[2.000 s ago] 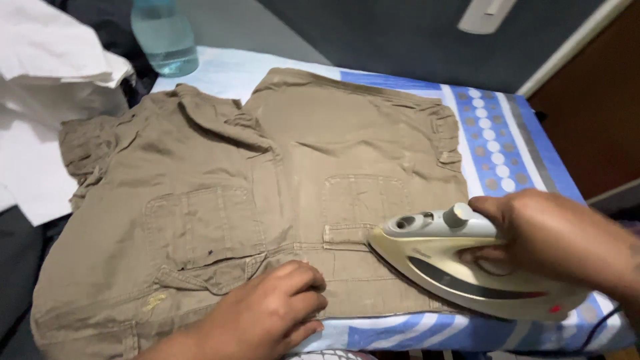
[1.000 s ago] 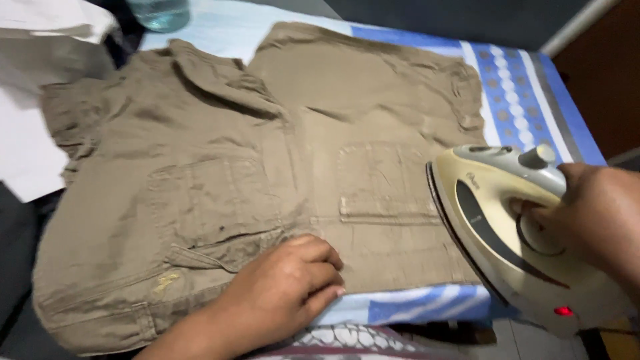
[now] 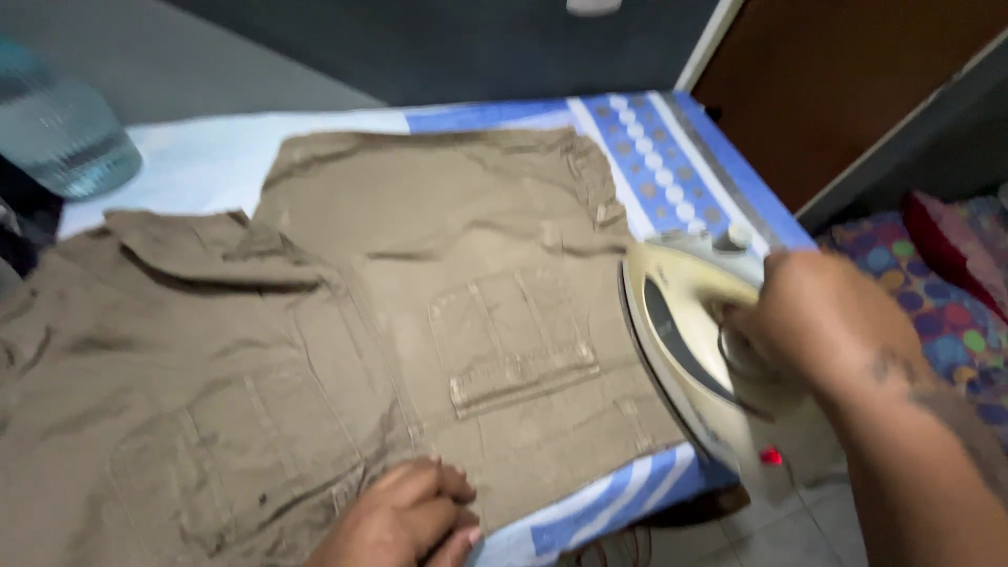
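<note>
A khaki shirt with stitched chest pockets lies spread over a cloth-covered table, creased in several places. My right hand grips the handle of a cream and grey clothes iron, at the shirt's right edge beside a pocket. The iron's red light glows; its underside is hidden. My left hand rests with bent fingers on the shirt's near edge, left of the right-hand pocket; whether it pinches any fabric does not show.
A clear blue bottle of liquid stands at the back left. The blue and white patterned tablecloth shows around the shirt. Behind is a dark grey wall; at the right are a brown door and dotted bedding.
The iron in my right hand has moved from over the shirt by the pocket out to its right edge, and its tip has turned away from me. My left hand stays at the near edge.
</note>
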